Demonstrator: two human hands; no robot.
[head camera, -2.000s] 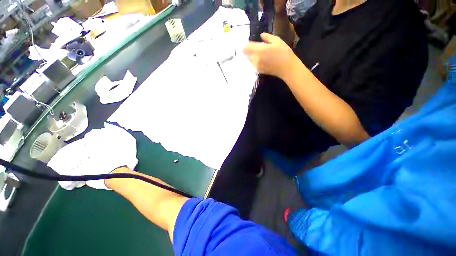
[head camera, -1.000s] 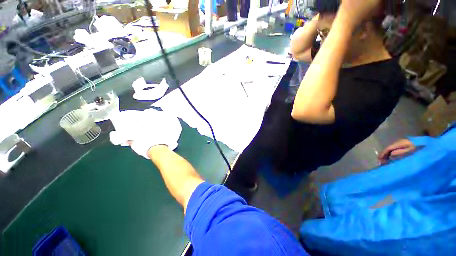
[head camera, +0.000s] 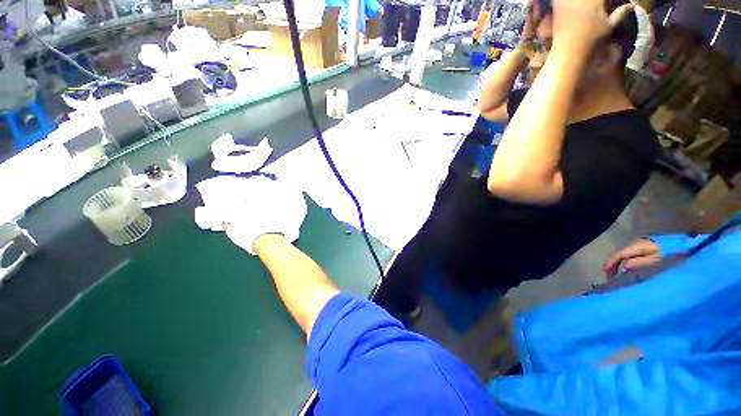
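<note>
My right hand (head camera: 260, 233), in a white glove with a bare wrist, reaches in from the bottom and grips a bunched white cloth (head camera: 256, 197) at the belt edge. Glove and cloth blend, so the fingers are mostly hidden. My left hand is out of view. A slotted off-white cylinder (head camera: 118, 215) stands on the dark belt to the left of the cloth. Beside it lies a white housing part (head camera: 166, 185) with a dark centre. A curved white shell (head camera: 240, 153) lies just behind the cloth.
A black cord (head camera: 324, 148) hangs across the view. A white sheet (head camera: 374, 175) covers the neighbouring bench. A blue bin (head camera: 106, 392) sits at lower left. A person in black and another in light blue are at right.
The view has swung up and to the right. The neighbour in black has raised both hands to the head. My right hand has stayed with the cloth beside the belt parts.
</note>
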